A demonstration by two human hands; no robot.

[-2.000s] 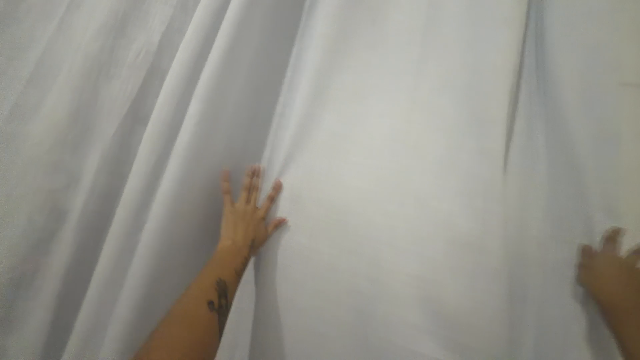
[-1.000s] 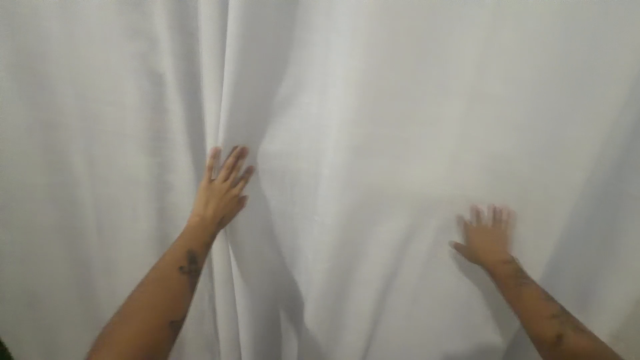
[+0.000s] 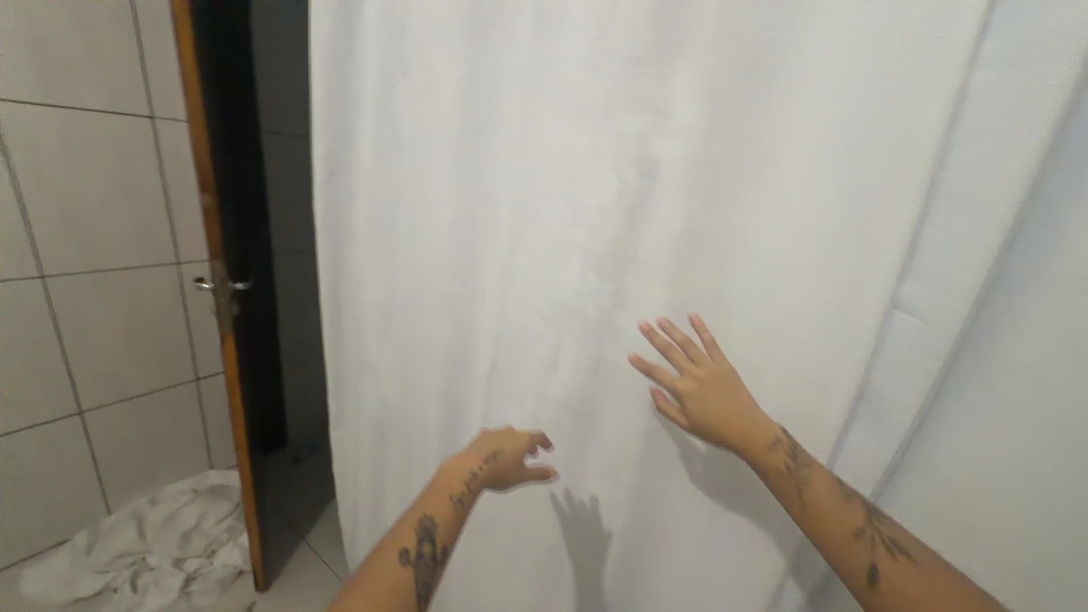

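Note:
A large white curtain (image 3: 476,212) hangs across most of the view, with soft vertical folds toward its right side. My left hand (image 3: 510,459) is low in front of it, fingers bent and apart, holding nothing; its shadow falls on the cloth to the right. My right hand (image 3: 697,382) is higher and to the right, fingers spread over the fabric and nothing in its grasp. Whether its fingertips touch the cloth cannot be told.
Left of the curtain stands an open wooden door (image 3: 242,408) with a metal handle (image 3: 223,285). Behind it is a tiled wall (image 3: 102,195). A heap of white cloth (image 3: 161,544) lies on the floor at the lower left.
The view has swung so that the curtain's left edge, the door and the tiled wall now show. My left hand has come off the gathered folds where it rested before.

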